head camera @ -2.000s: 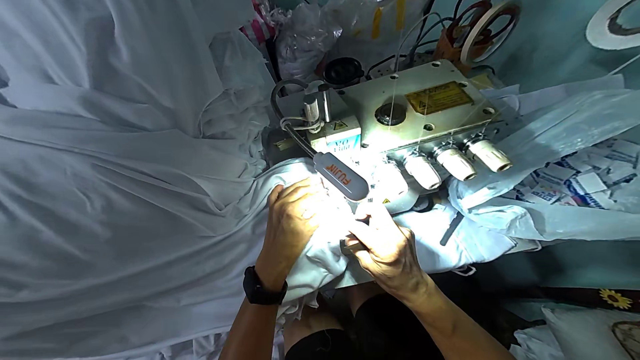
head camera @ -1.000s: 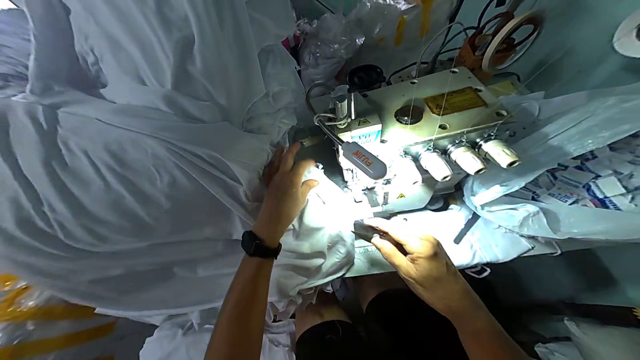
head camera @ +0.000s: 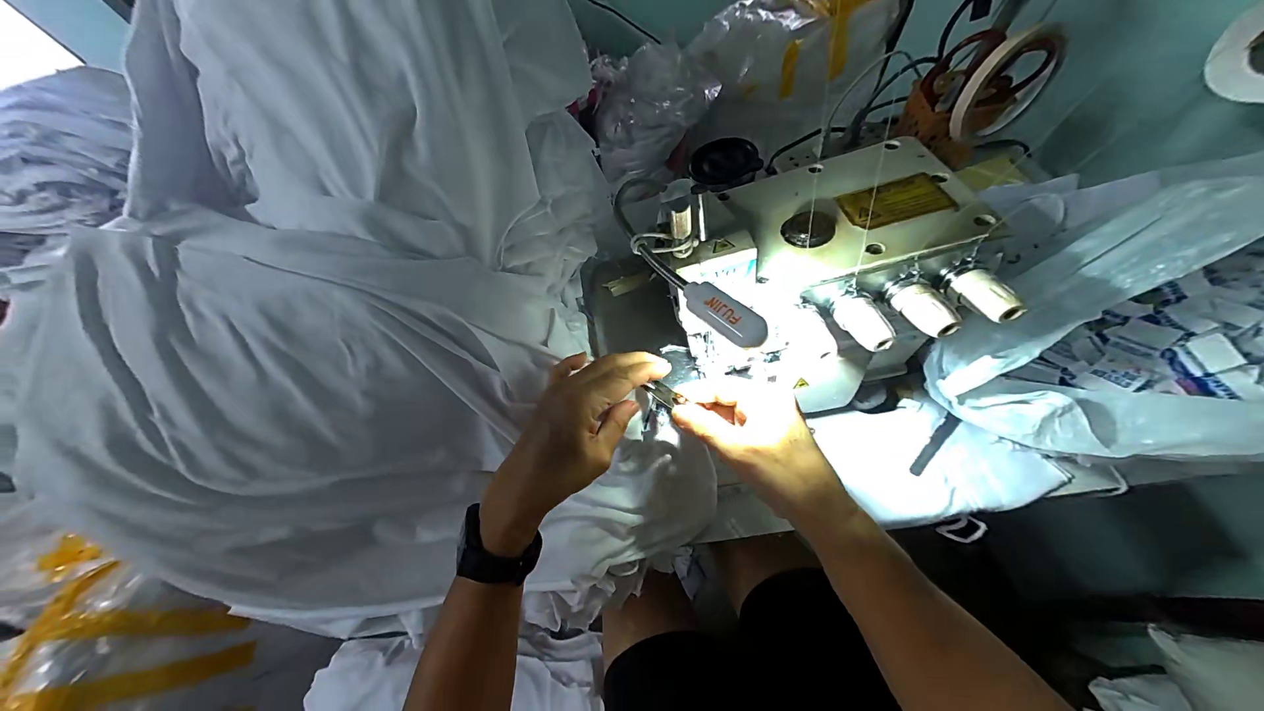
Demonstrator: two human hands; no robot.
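Observation:
My left hand (head camera: 583, 425), with a black watch on its wrist, is beside the front of an overlock sewing machine (head camera: 839, 237). Its thumb and fingers are apart near a small dark metal tool (head camera: 660, 395), perhaps thread snips; whether they touch it is unclear. My right hand (head camera: 750, 425) pinches that tool's near end between thumb and fingers, in the bright light under the grey lamp head (head camera: 727, 314). White fabric (head camera: 652, 494) lies just below both hands, and a large heap of white cloth (head camera: 326, 346) rises at the left. Glare hides the needle area.
White tension knobs (head camera: 923, 306) line the machine's front. At the right, a clear plastic bag (head camera: 1047, 415) holds many small labels (head camera: 1175, 346). A roll of tape (head camera: 1002, 84) and cables stand behind. A taped plastic bundle (head camera: 128, 632) lies at lower left.
My left hand has moved from the cloth to the small tool near my right hand. The white cloth beneath the lamp two seconds ago has shifted left. The view has shifted somewhat.

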